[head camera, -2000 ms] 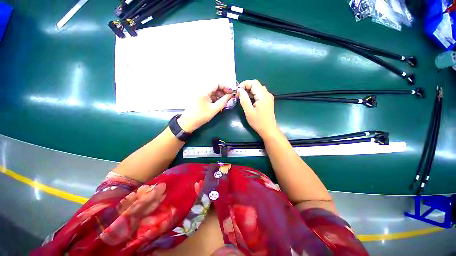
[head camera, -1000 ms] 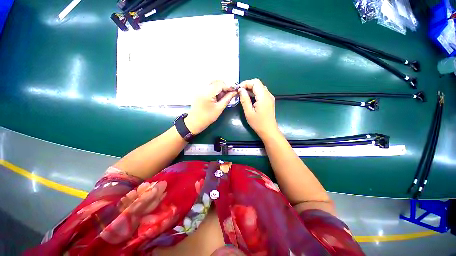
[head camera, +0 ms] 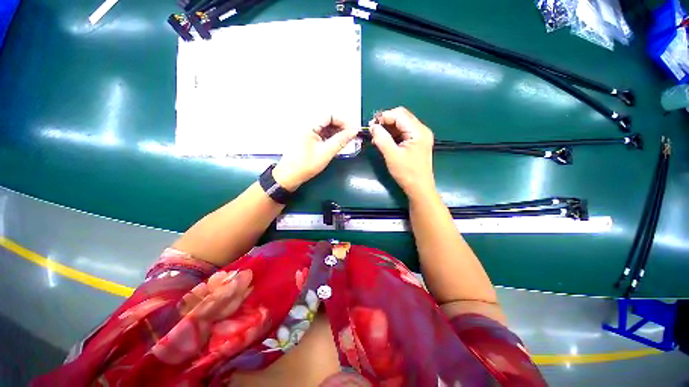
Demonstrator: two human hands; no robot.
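My left hand (head camera: 321,147) and my right hand (head camera: 402,143) are raised at the right edge of a white paper sheet (head camera: 264,91). My left fingertips pinch a tiny dark piece (head camera: 364,131), too small to make out. My right fingers hold small wire ends (head camera: 375,119) at the left end of black sleeved cables (head camera: 491,145). These cables run right from under my right hand to black connectors (head camera: 559,156). The cable ends between my fingers are mostly hidden.
Black harnesses (head camera: 453,212) lie on a steel ruler (head camera: 514,224) near the front edge. More cables lie at the top (head camera: 483,51) and far right (head camera: 650,219). A harness bundle (head camera: 219,13) is top left, with a white strip (head camera: 103,9). Plastic bags (head camera: 593,21) are top right.
My right hand has moved slightly right and up, away from my left hand, opening a small gap between the fingertips. The view has shifted slightly.
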